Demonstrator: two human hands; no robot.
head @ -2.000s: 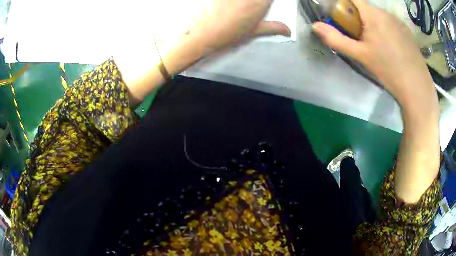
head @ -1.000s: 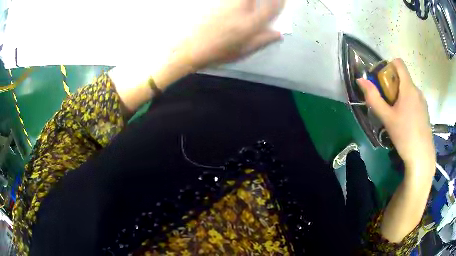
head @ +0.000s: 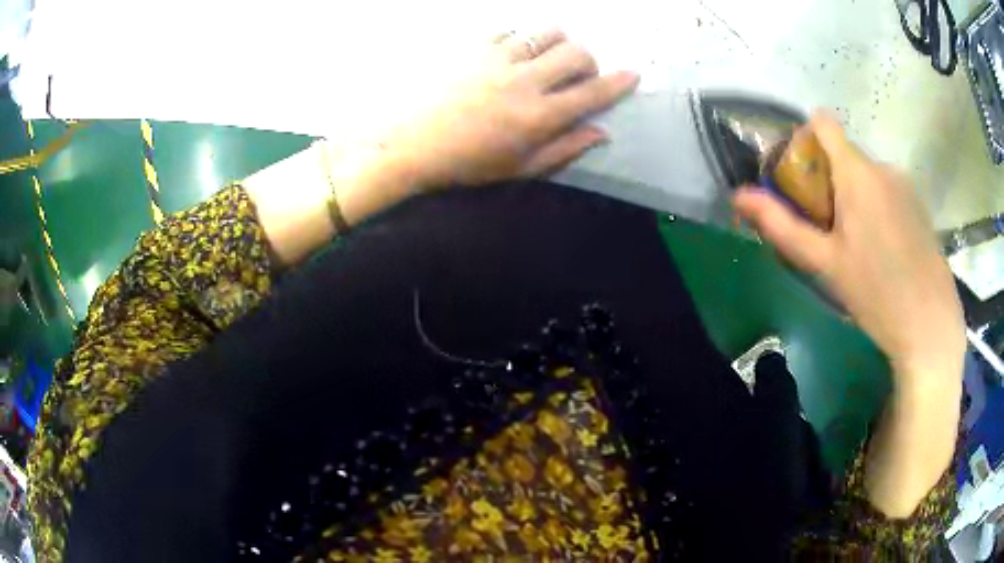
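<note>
My right hand [head: 864, 231] is closed round the wooden handle of the steam iron [head: 749, 132], whose pointed metal front lies at the table's near edge, right of centre. The iron is slightly blurred. My left hand [head: 512, 116] lies flat, palm down, fingers pointing right, on the bright white fabric near the table edge, with a gap between its fingertips and the iron. The white fabric [head: 275, 55] is overexposed, so its edges and layers cannot be told apart. A greyer cover [head: 650, 165] shows between my left hand and the iron.
Black-handled scissors [head: 930, 33] lie at the upper right, beside a ridged silver metal plate [head: 986, 66]. A thin dark thread [head: 723, 26] lies on the table's far part. Below the edge are the green floor [head: 209, 165] with yellow-black tape and a shoe [head: 760, 357] at the right.
The iron first moved right and toward me, then back left over the table edge in my right hand. My left hand moved slightly nearer me and now rests on the fabric.
</note>
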